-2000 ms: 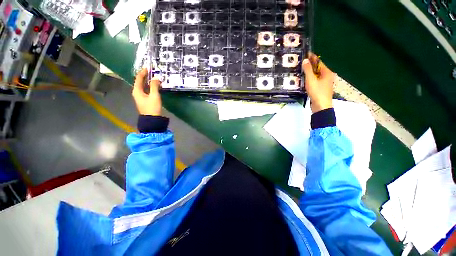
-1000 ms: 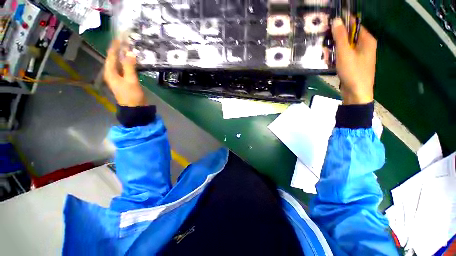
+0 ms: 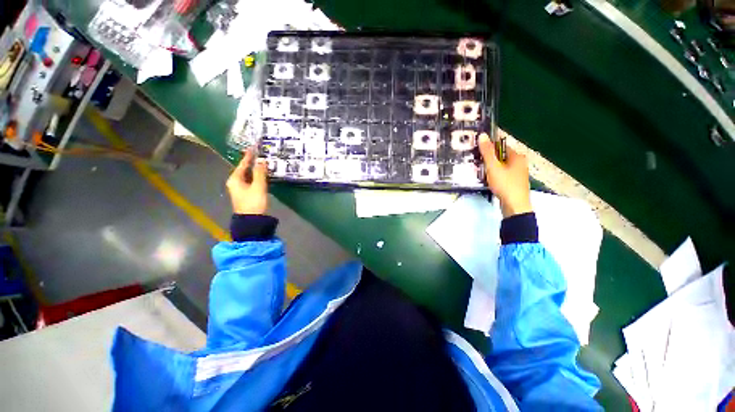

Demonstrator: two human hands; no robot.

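Observation:
A black component tray [image 3: 381, 109] under a glossy clear cover lies over the green bench, seen nearly flat from above. White and pale pinkish squares with dark centres sit in pockets at its left and right sides; most middle pockets look dark. My left hand [image 3: 249, 187] grips the tray's near left corner, thumb on top. My right hand [image 3: 508, 175] grips the near right corner, with a slim yellow pen [image 3: 501, 149] held in it. The fingers under the tray are hidden. Whether another tray lies beneath cannot be told.
White sheets [image 3: 556, 241] and a pale yellow slip [image 3: 403, 203] lie on the green bench [image 3: 363, 241] nearer me. More papers [image 3: 677, 330] lie at the right. Clear plastic trays or bags [image 3: 137, 32] are at the upper left. A grey aisle with a yellow line is at the left.
The held tray was lifted toward me, uncovering another black tray beneath a second ago. Now it is lower and farther from me, and that lower tray is hidden. Both hands still grip.

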